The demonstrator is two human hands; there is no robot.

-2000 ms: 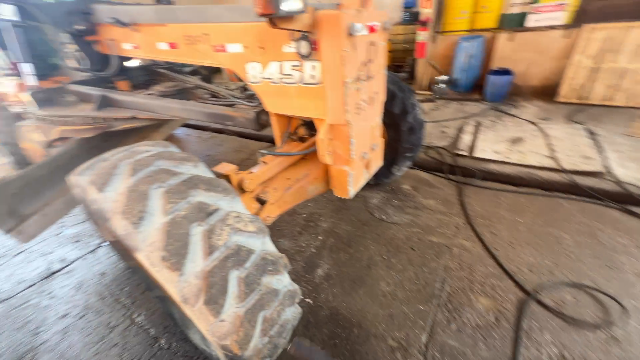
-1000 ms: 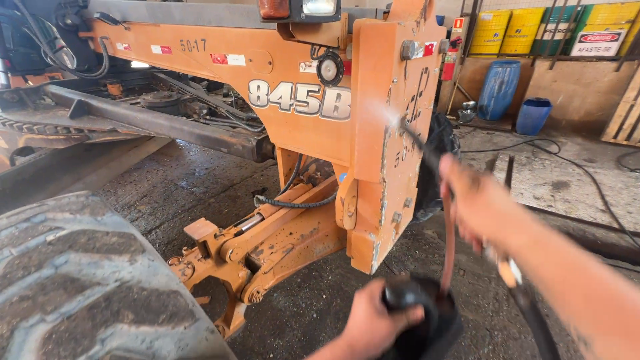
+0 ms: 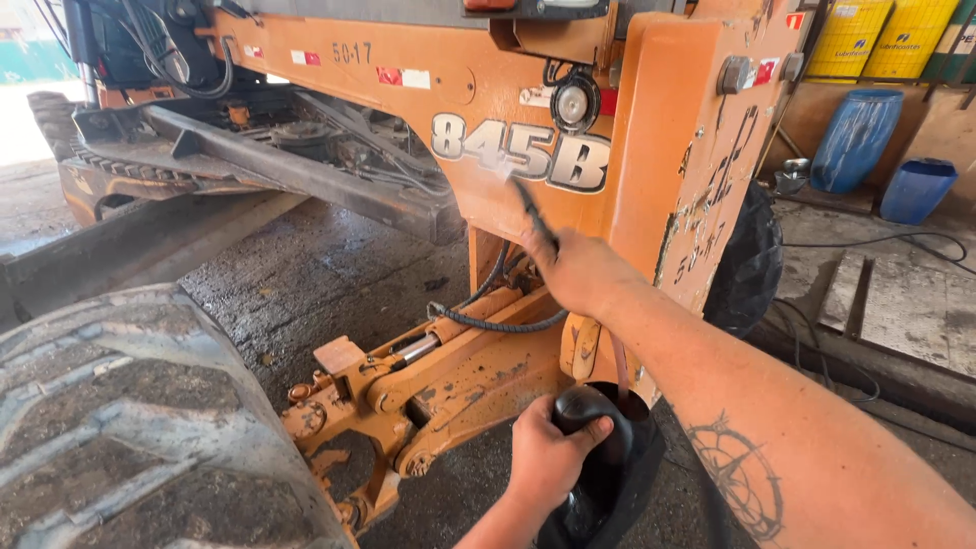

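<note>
My right hand (image 3: 576,271) is closed around a dark spray wand (image 3: 531,210). A fine mist leaves its tip in front of the model number (image 3: 526,152) on the orange frame (image 3: 488,91) of a motor grader. Below it, my left hand (image 3: 553,457) grips the rim of a black plastic container (image 3: 610,473); a thin reddish tube (image 3: 621,366) runs down into its opening. Part of the wand's rear and its hose is hidden behind my right hand and forearm. Under the frame sit the orange front axle (image 3: 473,381) and a black hydraulic hose (image 3: 503,325).
A large treaded tire (image 3: 152,419) fills the lower left, with a steel blade (image 3: 114,236) behind it. Beyond the upright orange front plate (image 3: 709,175) are another tire (image 3: 751,259), blue plastic barrels (image 3: 858,141) and black hoses (image 3: 907,238) lying across the floor.
My right hand and the wand have moved from the upright front plate to the side frame by the model number. My left hand stays on the black container. The view is nearer the machine.
</note>
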